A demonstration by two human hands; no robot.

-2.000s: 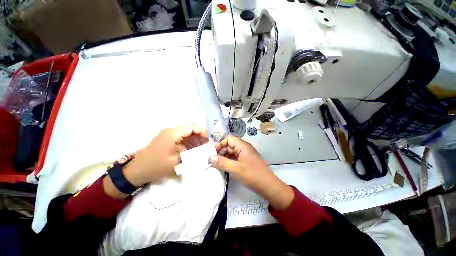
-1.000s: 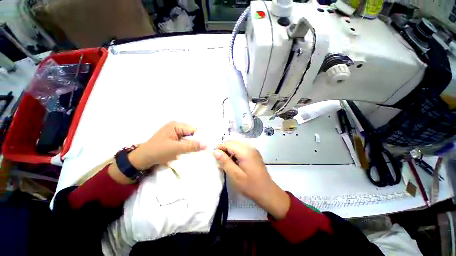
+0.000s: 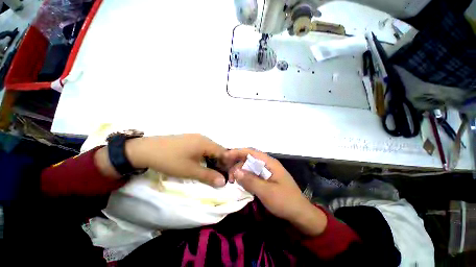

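The white garment (image 3: pixel 182 201) lies bunched on my lap, below the table's front edge. My left hand (image 3: pixel 195 159) rests at its upper edge with the thumb and fingers close together at the cloth. My right hand (image 3: pixel 269 182) touches the left fingertips. A small white piece (image 3: pixel 256 167) sits between the fingers of my right hand. What the touching fingertips pinch is hidden. The sewing machine's presser foot and needle area (image 3: pixel 263 49) is at the top, away from both hands.
The white table (image 3: pixel 156 78) lies ahead. A red plastic tray (image 3: pixel 78 47) with clear bags is at the left. Black-handled shears (image 3: pixel 401 116), a brown-handled tool (image 3: pixel 379 98) and a red pen (image 3: pixel 437 142) lie at the right. A white scrap (image 3: pixel 339 48) lies on the metal bed plate (image 3: pixel 308 83).
The view has tipped down. Both hands and the garment have moved from the table to my lap. The hands have come together, and the small white piece shows in my right hand.
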